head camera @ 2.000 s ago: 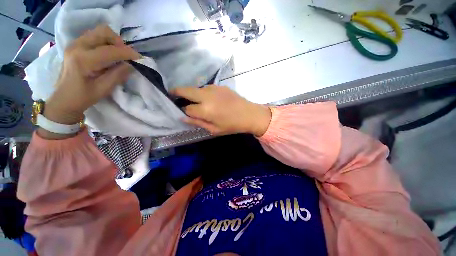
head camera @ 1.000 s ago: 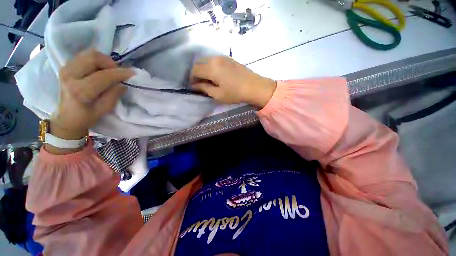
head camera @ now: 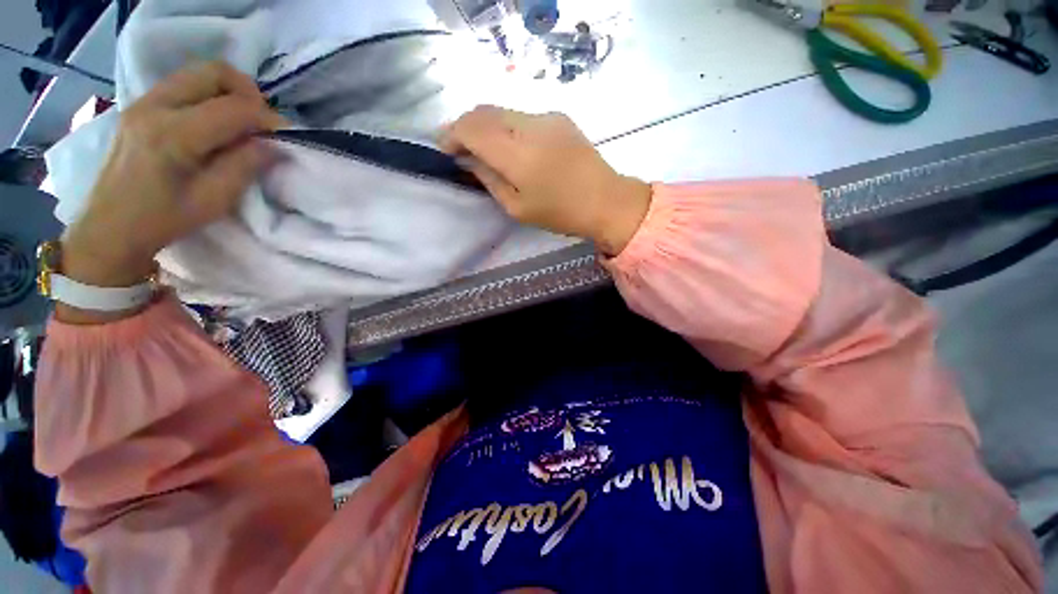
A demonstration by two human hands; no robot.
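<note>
A pale grey-white garment body [head camera: 337, 232] lies bunched on the machine table, left of the needle. A navy band [head camera: 383, 152] runs along its near opening, between my hands. My left hand [head camera: 191, 151] pinches the band's left end; its fingers are slightly blurred. My right hand [head camera: 534, 168] holds the band's right end, fingers bent over it. A thin dark seam edge [head camera: 360, 49] curves across the cloth behind. The presser foot and needle [head camera: 569, 52] are beyond my right hand under a bright glare, apart from the cloth I hold.
Fabric shears [head camera: 870, 58] with yellow and green handles lie right of the needle, and dark thread snips [head camera: 1000, 46] lie beside them. A ruler-marked strip [head camera: 487, 288] runs along the table's front edge. Checked fabric [head camera: 282, 354] hangs below the left forearm. Grey cloth [head camera: 998, 337] is at the right.
My hands have moved apart along the band, my left hand going left and up. The band is now stretched between them and shows wider. The garment has shifted with them.
</note>
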